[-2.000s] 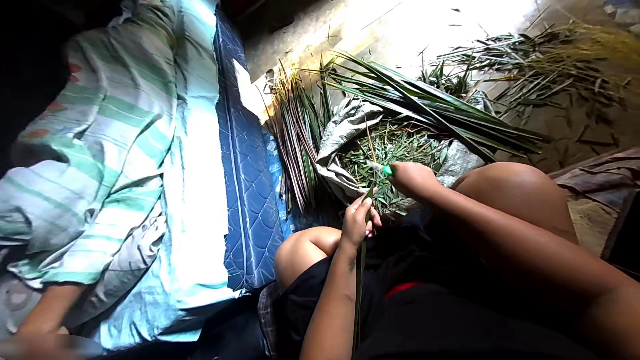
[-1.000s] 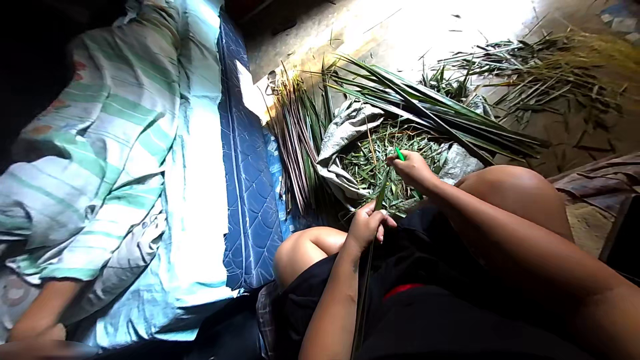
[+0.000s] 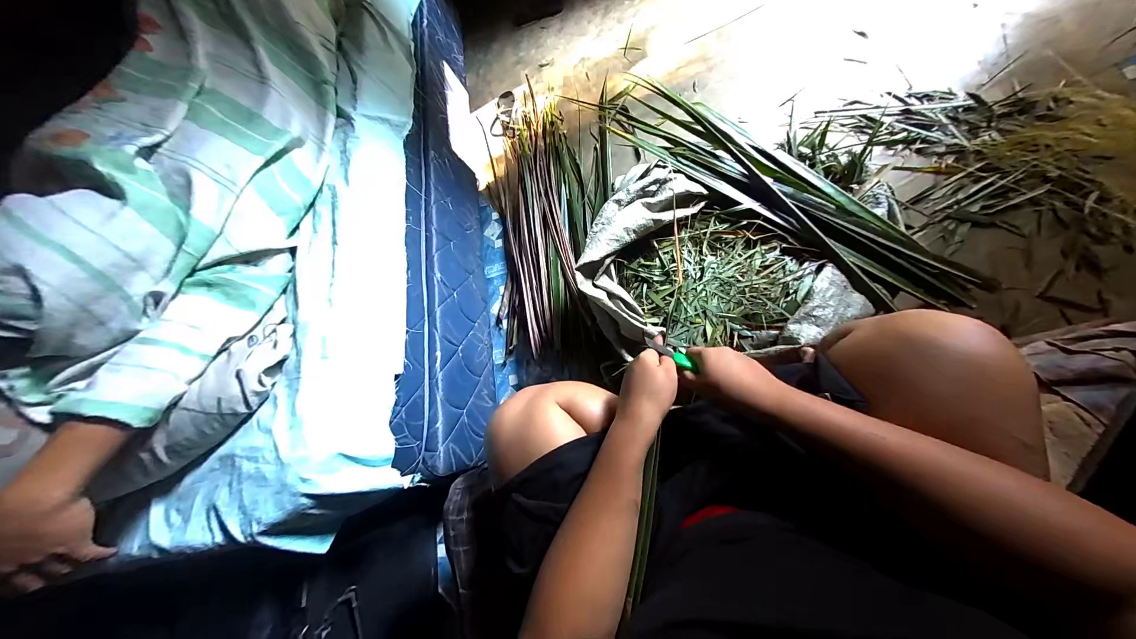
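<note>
My right hand (image 3: 729,376) is closed on the green handle of a small knife (image 3: 683,361), whose blade meets the leaf strip at my left hand. My left hand (image 3: 650,382) grips a long green leaf strip (image 3: 648,524), which trails down along my forearm over my lap. The two hands almost touch, just in front of a sack (image 3: 612,293) with its mouth folded open. Cut leaf pieces (image 3: 719,275) fill that sack. Long palm-like leaves (image 3: 781,191) lie across its far side, and a bundle of purplish-green leaves (image 3: 541,222) lies at its left.
A blue quilted mattress (image 3: 448,266) with a pale sheet runs along the left. Another person lies there in a green-and-white striped garment (image 3: 204,177), one hand (image 3: 49,532) at the lower left. Leaf scraps (image 3: 1003,160) cover the floor at the upper right. My bent knees flank the sack.
My right hand with the green-handled knife has come back from over the sack toward me, close against my left hand. My left hand stays on the leaf strip.
</note>
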